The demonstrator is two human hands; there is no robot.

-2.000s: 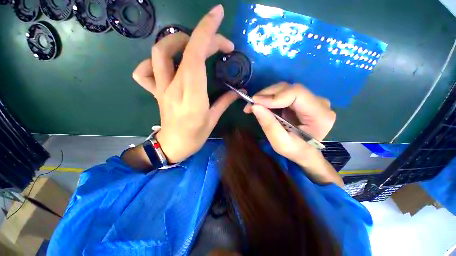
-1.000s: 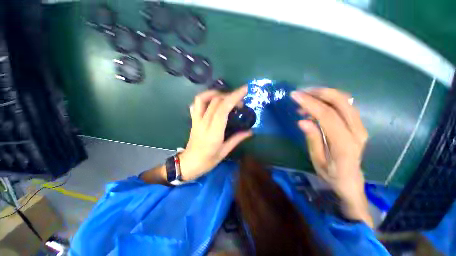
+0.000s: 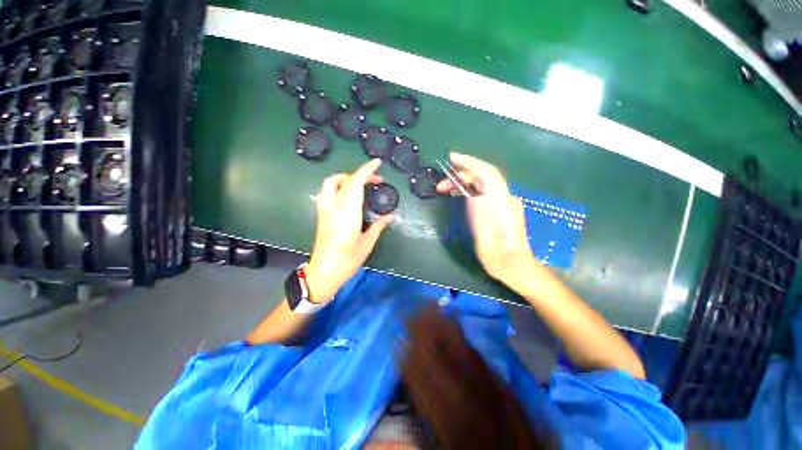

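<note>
My left hand holds a round black plastic part between thumb and fingers, low over the bench. My right hand holds silver tweezers with the tip pointing up and left. Its fingertips are beside another round black part; whether they touch it I cannot tell. The blue backing sheet with rows of white dots lies on the green bench, partly hidden behind my right hand and forearm.
Several round black parts lie on the bench beyond my hands. Stacked black trays stand at the left and more trays at the right. A white strip edges the bench before the green conveyor.
The view has shifted, showing more of the bench and conveyor. My right hand has moved from over the blue sheet to beside the loose black part. My left hand still holds a black part.
</note>
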